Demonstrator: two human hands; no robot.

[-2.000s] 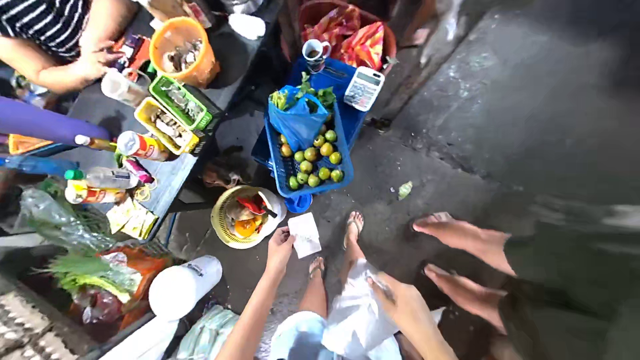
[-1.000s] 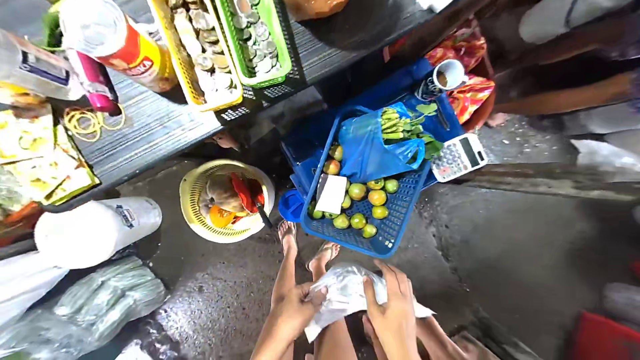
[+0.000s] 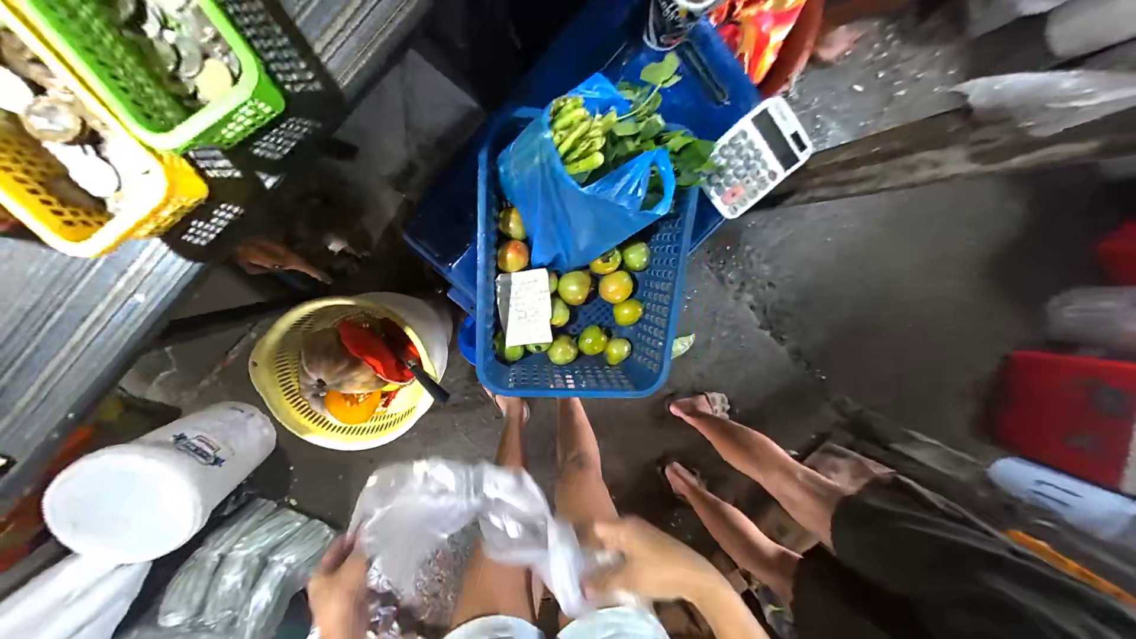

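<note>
A clear plastic bag (image 3: 470, 515) is stretched between my hands, low in the view. My left hand (image 3: 339, 577) grips its left edge, and my right hand (image 3: 630, 564), blurred, grips its right end. Ahead of them is a blue plastic basket (image 3: 577, 382) with several green and orange-tinged tomatoes (image 3: 574, 287). A small white paper with writing (image 3: 529, 306) rests on the tomatoes at the basket's left side. At the basket's back sits a blue plastic bag (image 3: 564, 191) with leafy greens (image 3: 652, 133) and green pods.
A yellow basket (image 3: 280, 390) holding cut squash and a knife stands left of the blue basket. Coin baskets (image 3: 169, 200) sit on the table at upper left. A calculator (image 3: 759, 158) lies behind right. A person's bare legs (image 3: 754, 461) are at right; a white container (image 3: 160, 484) is at lower left.
Two seconds ago my left hand held the white paper; it now lies on the tomatoes. Both hands have since taken the clear bag and spread apart with it. The view has shifted closer to the basket.
</note>
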